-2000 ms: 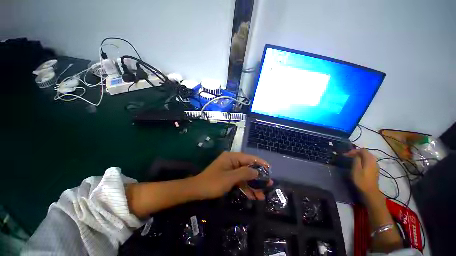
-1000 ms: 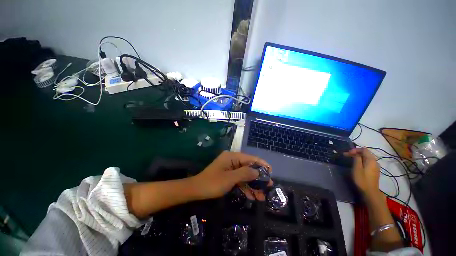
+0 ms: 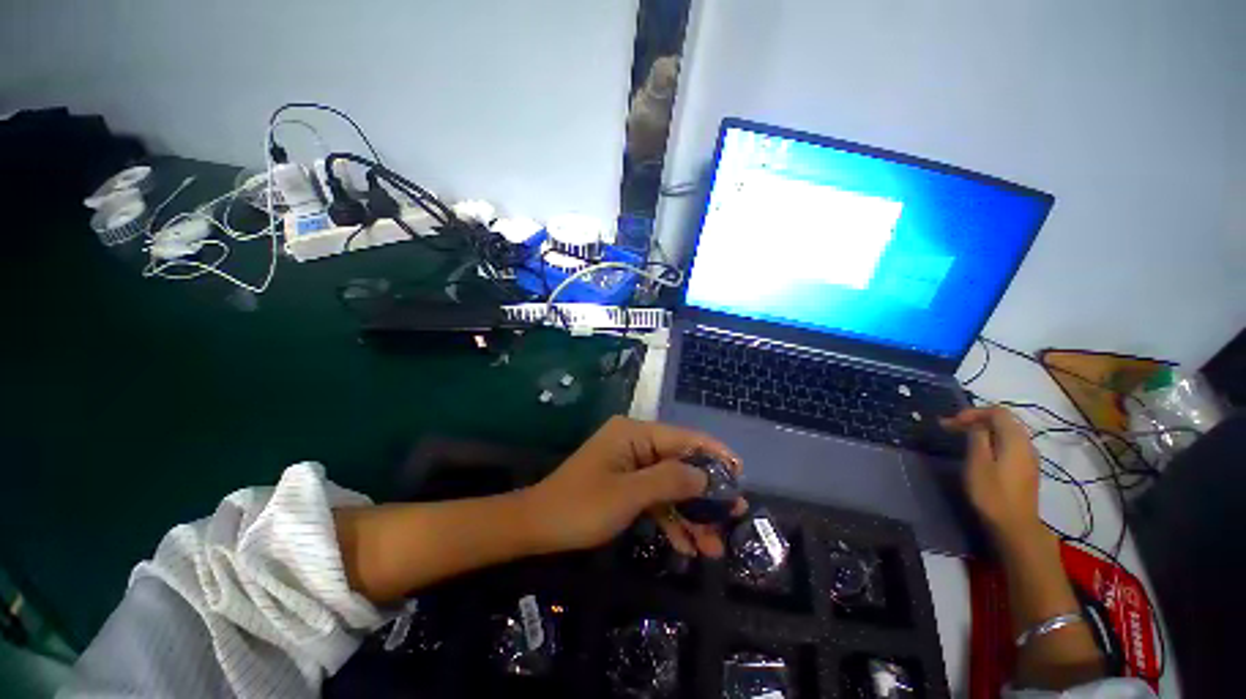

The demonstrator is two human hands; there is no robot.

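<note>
My left hand (image 3: 635, 481) holds a dark, shiny round unit in clear film (image 3: 709, 485) between thumb and fingers, above the black foam tray (image 3: 806, 621). The tray's deep square pockets hold more bagged units, such as one with a white label (image 3: 760, 549) just right of my left hand. My left forearm covers part of the tray. My right hand (image 3: 998, 462) is at the right end of the laptop keyboard, fingers bent over the keys, with no object visible in it. The laptop (image 3: 806, 426) is open behind the tray, its screen bright blue with a white window.
A red mouse mat (image 3: 1120, 615) lies beneath my right forearm. A power strip (image 3: 358, 235), white chargers and tangled cables lie on the green mat (image 3: 164, 396) at the back left. A flat black object (image 3: 431, 321) lies nearer. Cables and a clear plastic bag (image 3: 1178, 410) are at the right.
The unit in my left hand has turned slightly, and its round dark face shows more. Both hands stay in nearly the same places.
</note>
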